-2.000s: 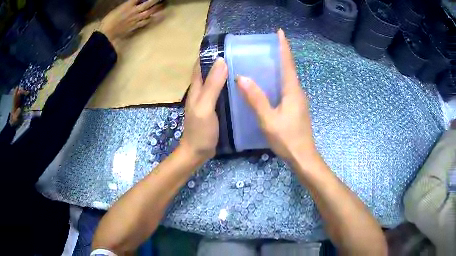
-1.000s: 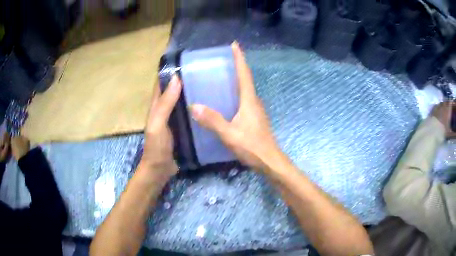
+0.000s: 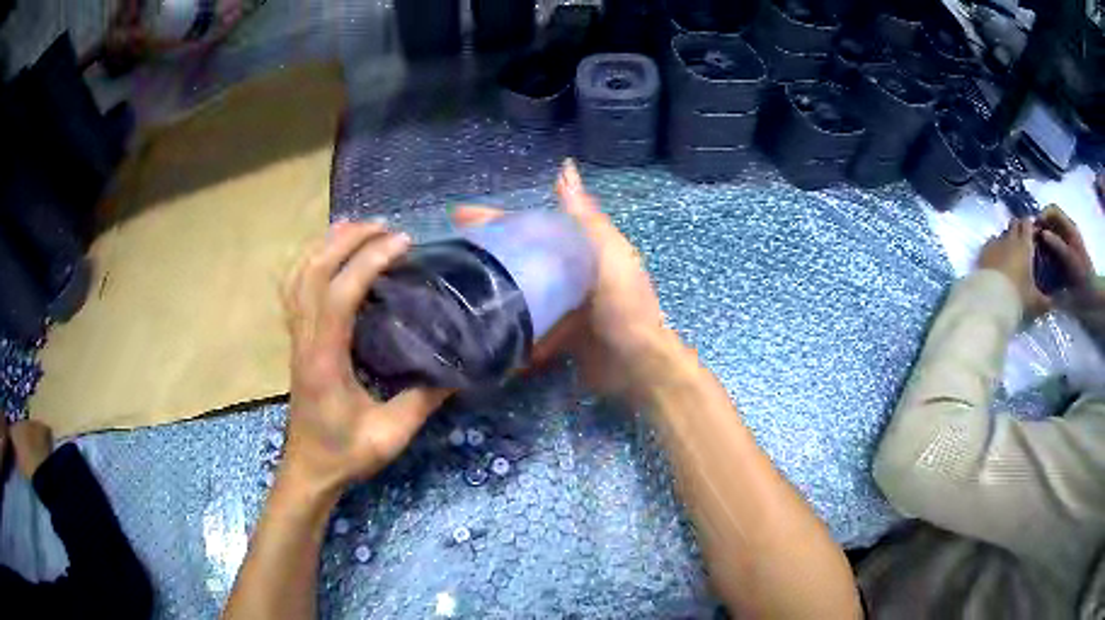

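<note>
A closed housing unit is held up over the bubble wrap (image 3: 776,351), tilted and blurred. Its glossy black half (image 3: 442,315) faces left and towards me. Its milky blue-white half (image 3: 539,267) faces right. My left hand (image 3: 339,351) grips the black half, fingers over the top and thumb below. My right hand (image 3: 624,297) holds the milky half from the right side, partly behind it. Small round fittings (image 3: 501,465) with pale centres lie loose on the bubble wrap below the unit.
Black ribbed shells (image 3: 715,109) stand in stacks at the back. A tan sheet (image 3: 206,267) lies at the left. A person's light sleeve (image 3: 969,424) and hands are at the right. A dark sleeve (image 3: 91,521) is at the lower left.
The unit has turned from upright to tilted, its black half now swung towards me. My left hand has shifted its grip on the black half. The camera view has moved right.
</note>
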